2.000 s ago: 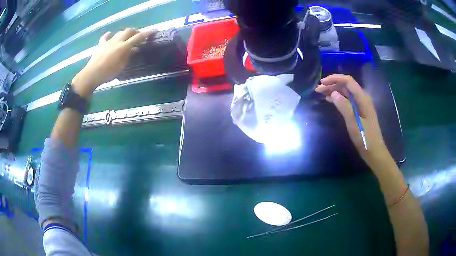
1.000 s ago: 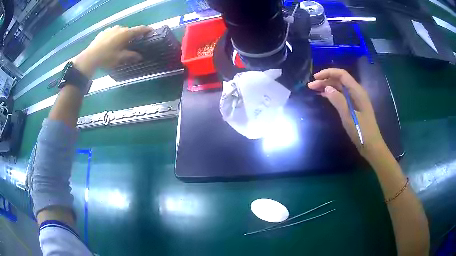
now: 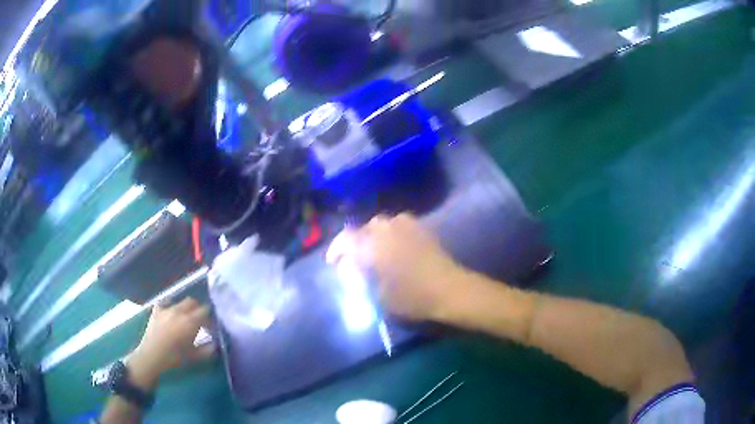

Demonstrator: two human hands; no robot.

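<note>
The frame is blurred. My right hand [image 3: 406, 269] is over the black mat [image 3: 306, 364], beside the bright light spot, with the fine brush [image 3: 386, 335] held in it, tip pointing down. My left hand [image 3: 172, 335] is at the mat's left edge; a small silver-white piece [image 3: 202, 335] shows by its fingers, and whether it is gripped cannot be told. The crumpled white wipe [image 3: 252, 286] lies on the mat under the black microscope [image 3: 186, 157]. The tweezers [image 3: 430, 397] and white oval object [image 3: 366, 412] lie near the front edge.
A blue bin [image 3: 381, 161] with a dispenser bottle [image 3: 341, 142] and a long pale stick stands behind the mat. A purple round unit [image 3: 323, 50] is farther back. A dark grey block [image 3: 145, 265] sits at left. Red bin parts show behind the microscope.
The view has turned and shifted to the right. My left hand has left the dark ribbed block and come down to the mat's left edge. My right hand has moved in to the light spot.
</note>
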